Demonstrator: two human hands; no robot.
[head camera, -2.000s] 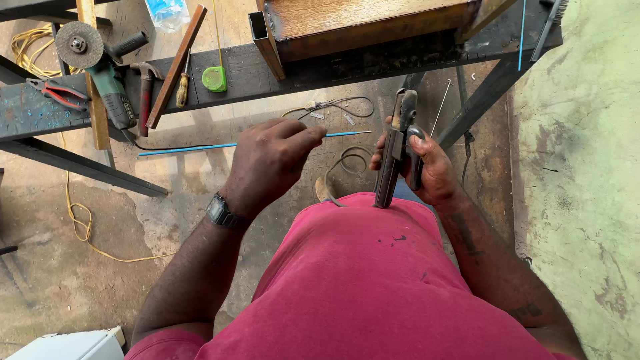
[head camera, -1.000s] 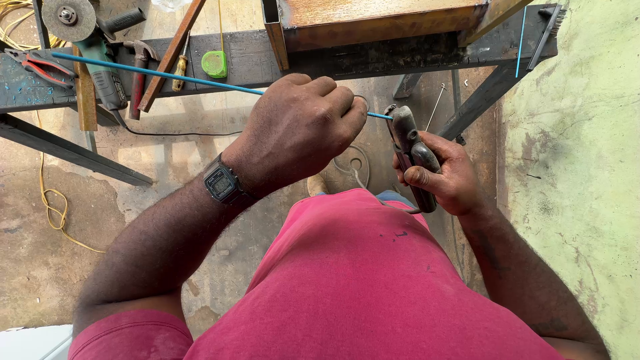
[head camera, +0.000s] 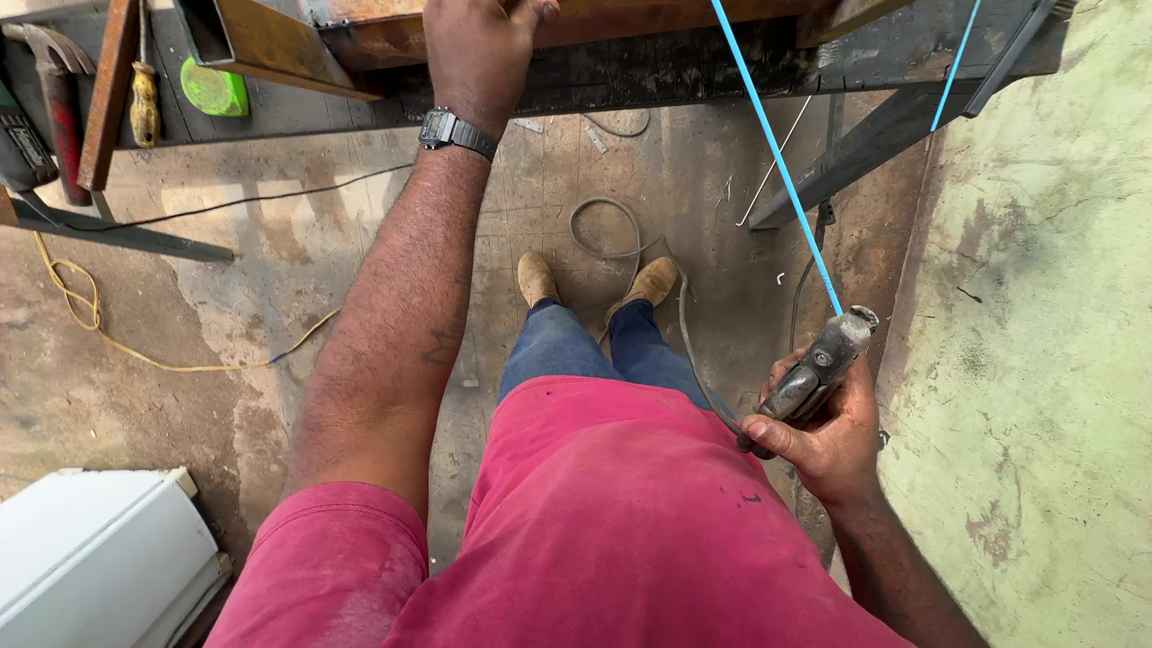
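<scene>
My right hand (head camera: 832, 432) is closed around a welding electrode holder (head camera: 814, 369), low at the right, beside my pink shirt. A blue-coated welding electrode (head camera: 778, 162) sits in the holder's jaws and slants up and left past the bench edge. The cable (head camera: 684, 324) runs from the holder's rear down to the floor. At the top edge, my left hand (head camera: 481, 58), with a watch on its wrist, is over or against a rusty steel box section (head camera: 594, 20) on the bench. Its fingertips are partly out of view, so whether it grips anything is unclear.
On the dark bench (head camera: 315, 115) are a claw hammer (head camera: 58, 108), a screwdriver (head camera: 144, 103), a green tape measure (head camera: 214, 88), a rusty bar (head camera: 110, 99) and part of a power tool (head camera: 22, 144). A bench leg (head camera: 846, 157) slants near the green wall (head camera: 1017, 360). Yellow cord (head camera: 162, 364) lies on the floor.
The electrode, earlier in my left hand, is now held only by the holder. My left hand has let go of it and moved up to the bench. The view has shifted.
</scene>
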